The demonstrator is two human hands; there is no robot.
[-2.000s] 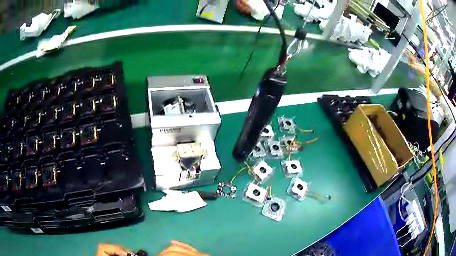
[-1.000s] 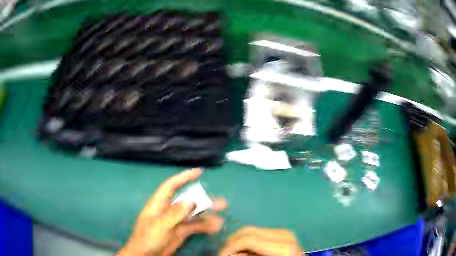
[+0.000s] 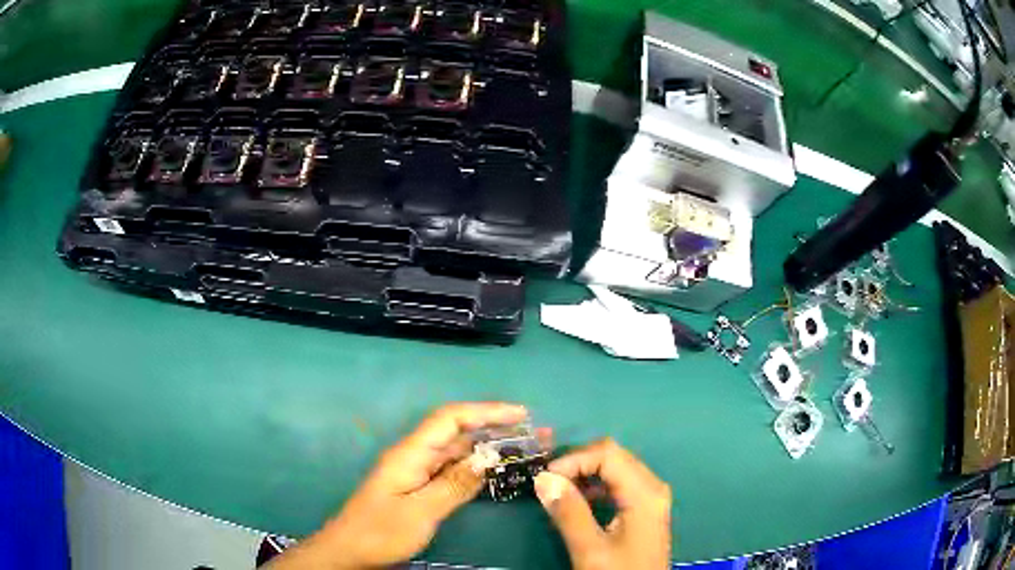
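Note:
A small dark circuit board module with a clear or white part against its upper side is held low in front of me, above the green bench. My left hand grips it from the left, thumb and fingers on either side. My right hand touches its right edge with thumb and index finger. The fingers cover part of it. The black blister tray stack stands behind at the left, with board modules in several pockets. Some front-row pockets at the right hold nothing.
The screw feeder stands right of the trays, with a white cloth before it. A black screwdriver hangs over several wired square parts. A tan box is at the far right.
The view has swung left and come nearer the trays. Both hands have come together on the module; a second ago my left hand held a white piece with its fingers spread.

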